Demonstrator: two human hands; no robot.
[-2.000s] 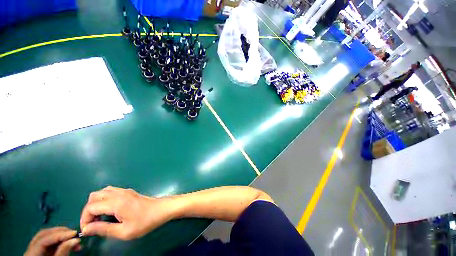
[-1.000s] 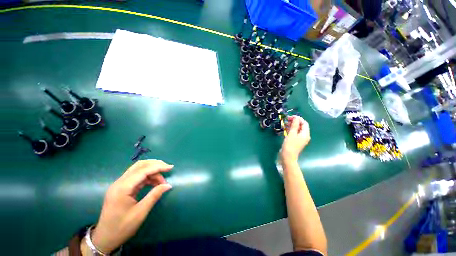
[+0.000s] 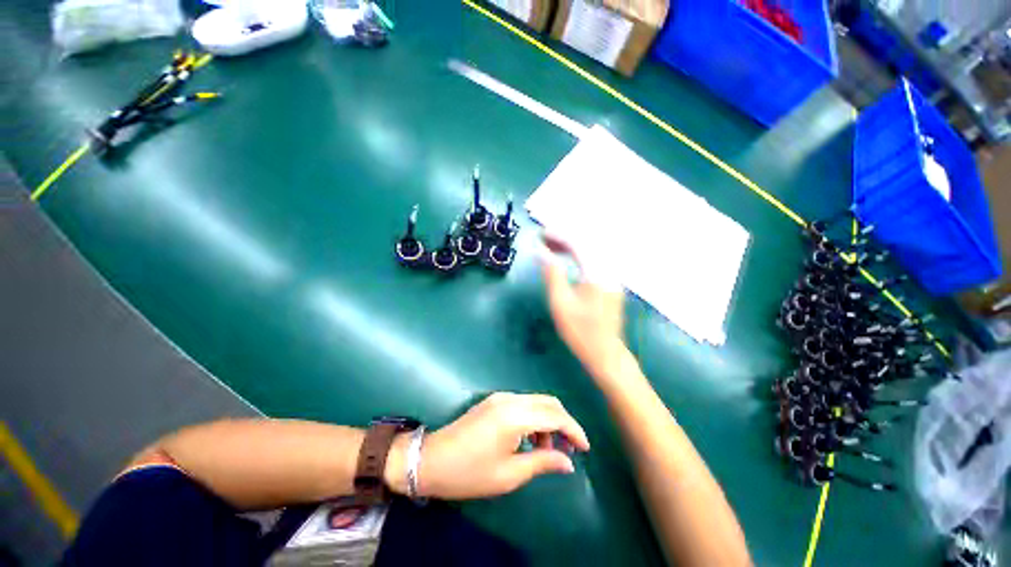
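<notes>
A small cluster of black round wired units (image 3: pixel 469 244) stands on the green mat, pale rings showing and leads pointing up. My right hand (image 3: pixel 588 305) is blurred, just right of it, over the lower left edge of the white paper sheet (image 3: pixel 654 222). Whether it holds anything cannot be told. My left hand (image 3: pixel 499 446), with a brown watch and bracelet, is near the mat's front edge. Its fingers are curled, with something dark between thumb and fingers, possibly a unit or only shadow. A faint dark patch, perhaps the loose black sleeves (image 3: pixel 534 330), lies between the hands.
A dense batch of black units (image 3: pixel 831 343) stands at right by the yellow line, beside a clear plastic bag (image 3: pixel 964 443). Blue bins (image 3: pixel 743 55) and a cardboard box (image 3: pixel 608 33) are at the back. Yellow-tipped tools (image 3: pixel 150 105), a white device (image 3: pixel 249 24) and a steel ruler (image 3: pixel 516 98) lie farther left.
The view has swung left. My right hand has left the large batch and is now beside the small cluster. My left hand's fingers are more curled than before.
</notes>
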